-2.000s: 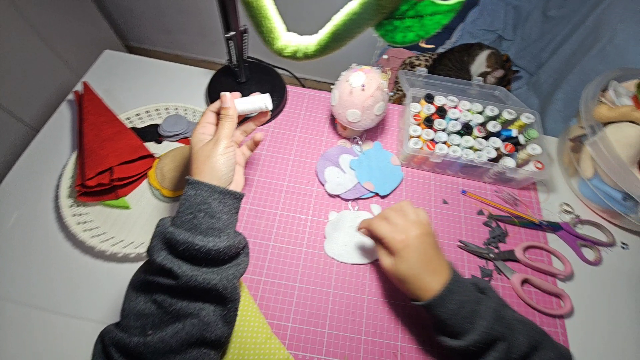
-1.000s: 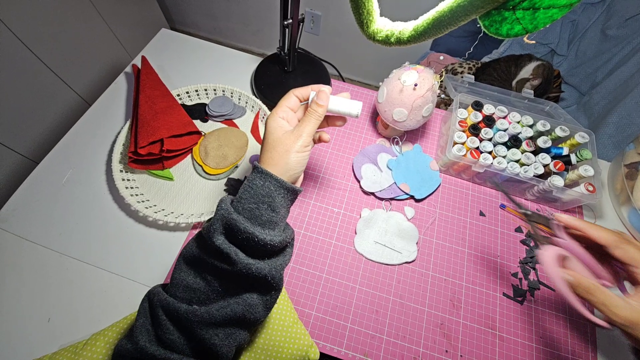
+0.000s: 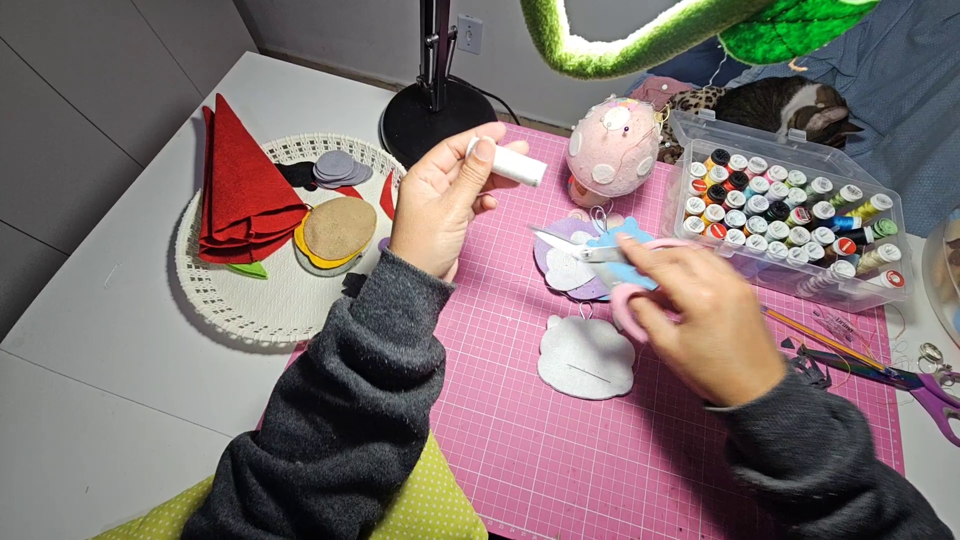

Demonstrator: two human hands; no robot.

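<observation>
My left hand [image 3: 450, 199] holds a spool of white thread [image 3: 516, 163] above the edge of the pink cutting mat [image 3: 495, 397]. In my right hand [image 3: 697, 315] are pink-handled scissors [image 3: 592, 255], their blades pointing left toward the spool. Beneath the scissors lie purple [image 3: 551, 232] and blue felt pieces, partly hidden. A white cloud-shaped felt piece [image 3: 586, 356] rests nearer to me, with a thin needle-like line across it and a small loop at its top. Behind them stands a pink mushroom pincushion [image 3: 613, 150] with pins in it.
An open clear box [image 3: 795, 281] of thread spools stands at the right, near purple-handled scissors [image 3: 934, 397], a pencil [image 3: 814, 334] and black scraps. At the left, a white woven tray [image 3: 187, 292] holds folded red felt [image 3: 244, 195] and felt ovals. A lamp base [image 3: 442, 120] and cat [image 3: 795, 105] are behind.
My right hand was over the white felt, then took hold of the pink-handled scissors at the right side of the mat and has brought them left. My left hand keeps the spool.
</observation>
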